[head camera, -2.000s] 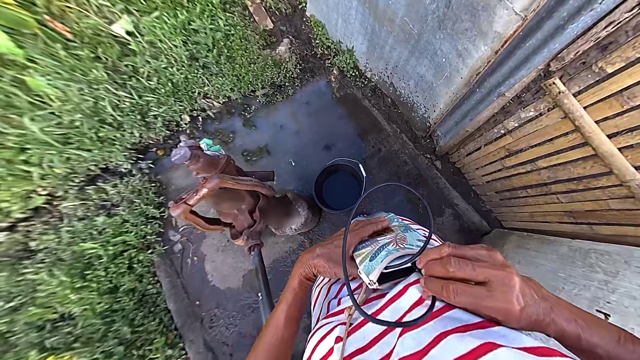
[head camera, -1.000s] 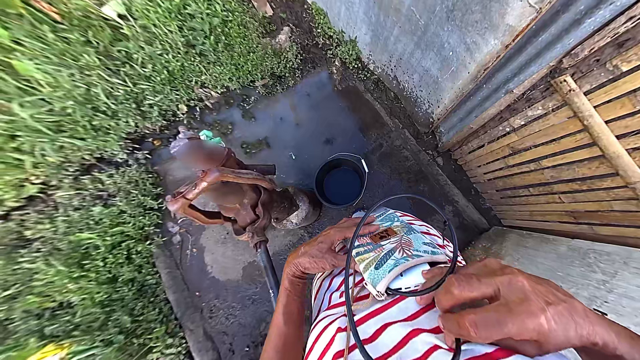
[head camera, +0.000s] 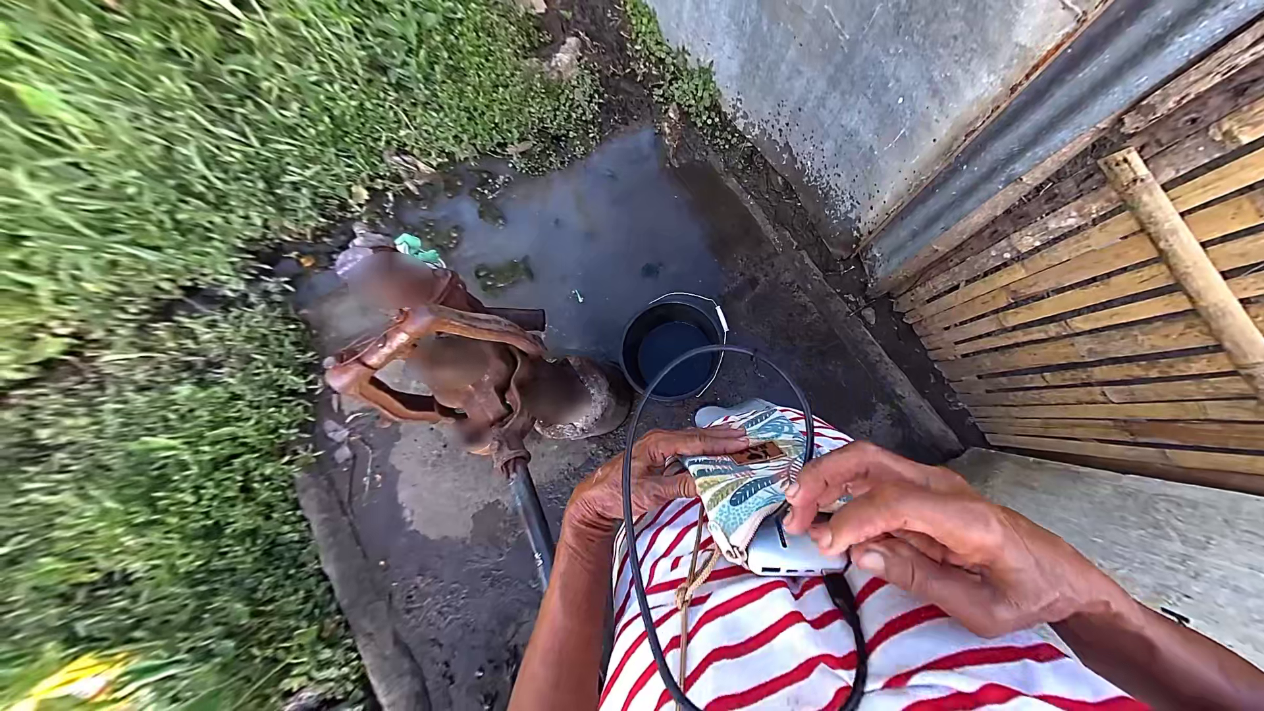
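My left hand (head camera: 632, 484) grips a small zip pouch (head camera: 750, 479) of leaf-patterned fabric in front of my striped shirt. From the pouch's open mouth sticks a pale device with ports on its edge, which looks like a power bank (head camera: 790, 548). My right hand (head camera: 938, 528) is at that mouth, its fingertips touching the pouch edge beside the device; its other fingers are loosely curled. A black cable (head camera: 632, 533) loops around in front of the pouch and runs down over the shirt. A thin cord (head camera: 683, 592) hangs beside the pouch.
A rusty hand pump (head camera: 464, 365) with a metal handle (head camera: 533, 523) stands on a wet concrete slab. Beside it is a black bucket (head camera: 673, 346) holding liquid. Grass (head camera: 178, 178) lies left; a concrete wall (head camera: 869, 89) and a bamboo slat wall (head camera: 1106, 365) are on the right.
The pale device shows more at the pouch's mouth than two seconds ago. My right hand, lower and farther right one second ago, is back against the pouch. My left hand keeps its hold.
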